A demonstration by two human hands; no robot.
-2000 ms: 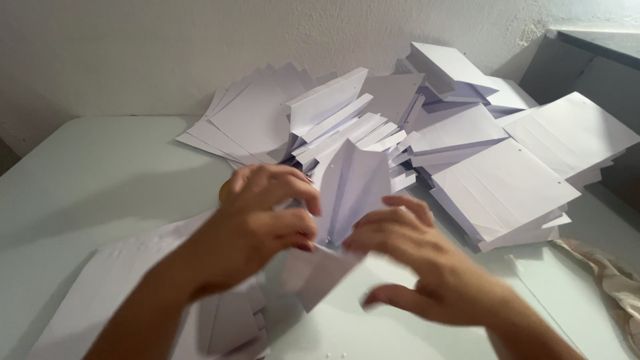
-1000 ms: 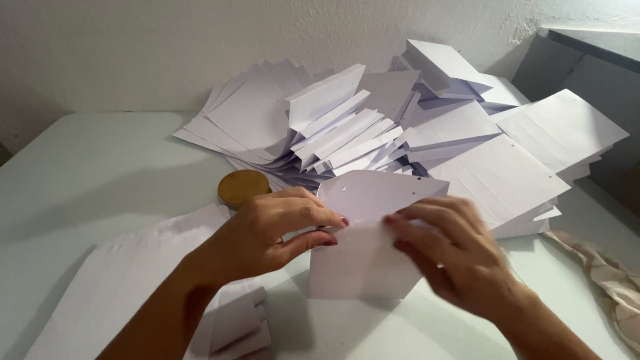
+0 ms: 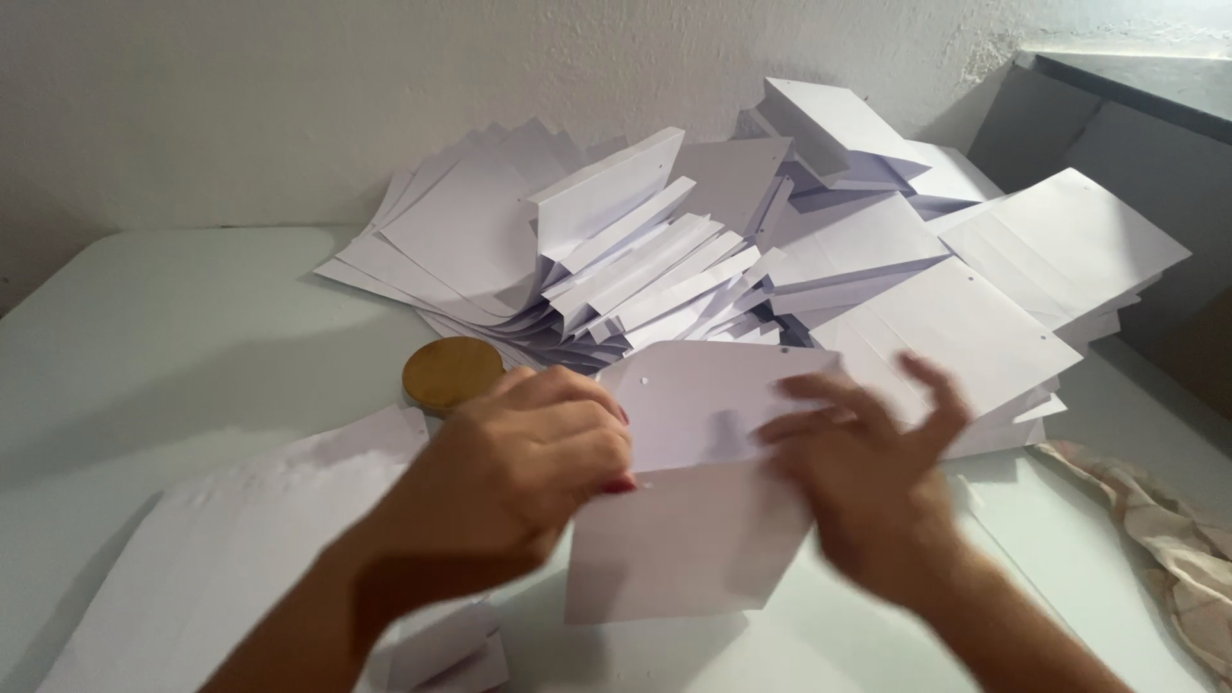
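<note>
A folded sheet of white paper point(image 3: 688, 539) with small punched holes stands partly bent in front of me, its lower part hanging toward the table. My left hand point(image 3: 539, 457) pinches its left edge near the crease, thumb and fingers together. At the right edge, my right hand point(image 3: 871, 462) is blurred, with its fingers spread; whether it touches the paper is unclear. Behind the sheet lies a heap of creased white papers point(image 3: 654, 279). More folded sheets form a stack point(image 3: 953, 337) at the right.
A round yellowish-brown disc point(image 3: 452, 373) lies beside my left hand. Flat white sheets point(image 3: 241, 539) cover the table's lower left. A crumpled patterned cloth point(image 3: 1145, 529) is at the right edge. A grey box-like object point(image 3: 1136, 164) stands back right, near the wall.
The sheet was narrow and folded between both hands two seconds ago; it now shows a broad face and a crosswise crease. My right hand's fingers have spread since one second ago.
</note>
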